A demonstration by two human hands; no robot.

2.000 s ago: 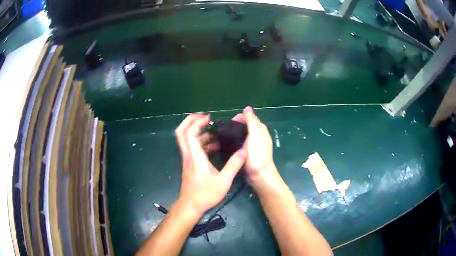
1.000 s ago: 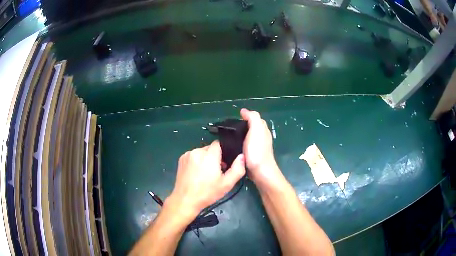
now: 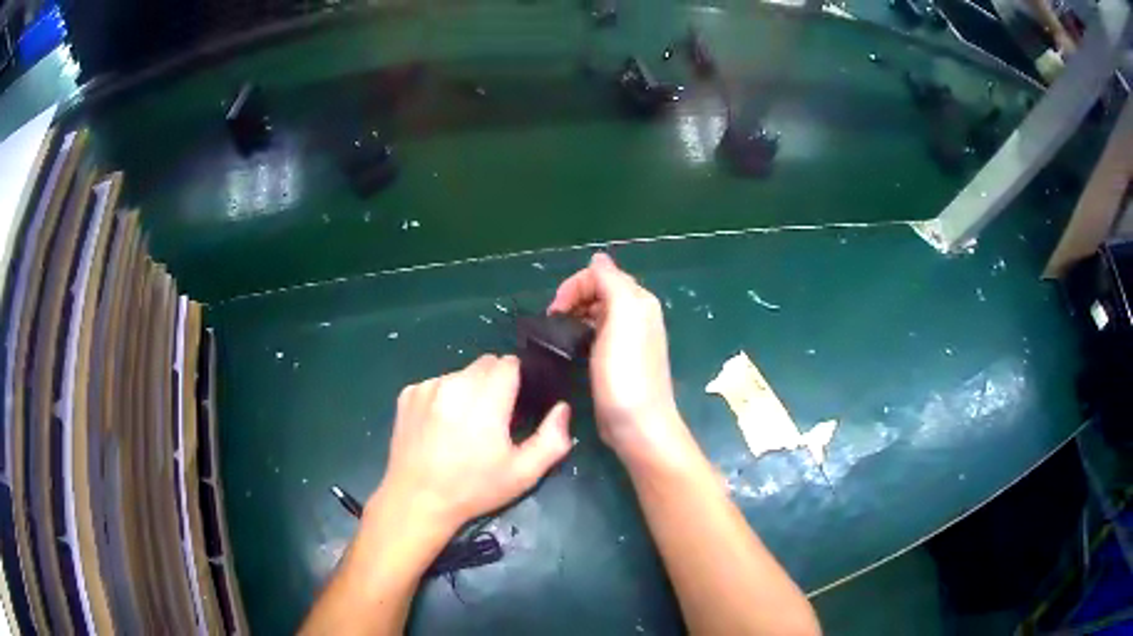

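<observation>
A black adapter (image 3: 555,338) is held above the green bench (image 3: 646,534) between my two hands. My left hand (image 3: 466,435) grips its lower left side, with fingers and thumb around it. My right hand (image 3: 627,354) holds its upper right side with bent fingers. The adapter is dark and a little blurred, so I cannot tell whether its case is closed. The bundled black cord (image 3: 466,554) lies on the bench beside my left forearm, and its plug tip (image 3: 344,499) points up and left. The cord's path to the adapter is hidden.
A tall stack of board-edged sheets (image 3: 124,422) stands at left. Beyond the pale seam, several black units, one here (image 3: 748,147), lie on the green conveyor (image 3: 497,186). A torn cream scrap (image 3: 760,410) lies at right. A metal post (image 3: 1031,155) stands at upper right.
The adapter has turned and tilted in my hands. My left hand has shifted left and my right hand's fingers have bent over the adapter's top. The whole view has shifted slightly.
</observation>
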